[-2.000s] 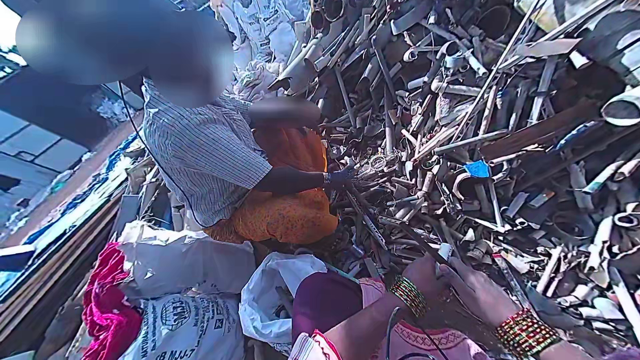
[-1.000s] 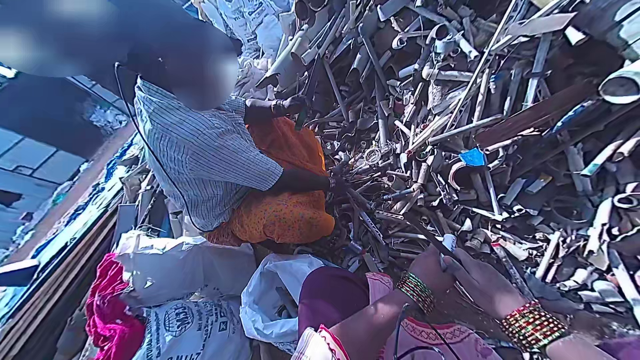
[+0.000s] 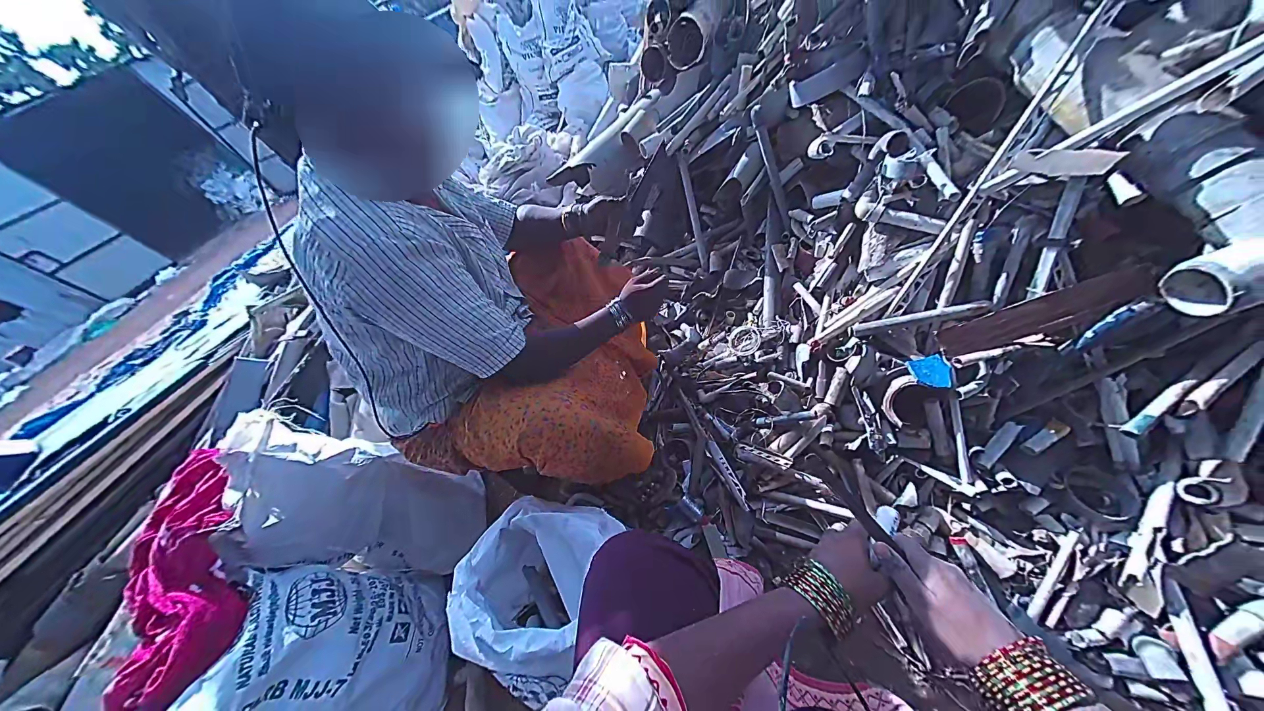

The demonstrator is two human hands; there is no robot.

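Observation:
Low in the head view, my left hand (image 3: 851,568), with green and gold bangles at its wrist, is closed around a thin dark strip (image 3: 851,494). Against it, my right hand (image 3: 953,604), wearing red and gold bangles, grips the same strip close by. The strip slants up and left from my fingers over the scrap heap; its material cannot be told. A small white piece (image 3: 887,518) shows just above my hands. Left of my knee stands an open white sack (image 3: 533,647) with dark pieces of scrap inside.
A co-worker in a striped shirt (image 3: 395,286) sits at the left beside a heap of pipe offcuts and strips (image 3: 790,395). Wide pipe ends (image 3: 1200,286) jut out at the right. Printed white sacks (image 3: 346,632) and a pink cloth (image 3: 178,592) lie at the lower left.
The co-worker's nearer hand has lifted off the scrap, and the farther hand, hidden two seconds ago, is in view by the heap. My hands stay together low in the view.

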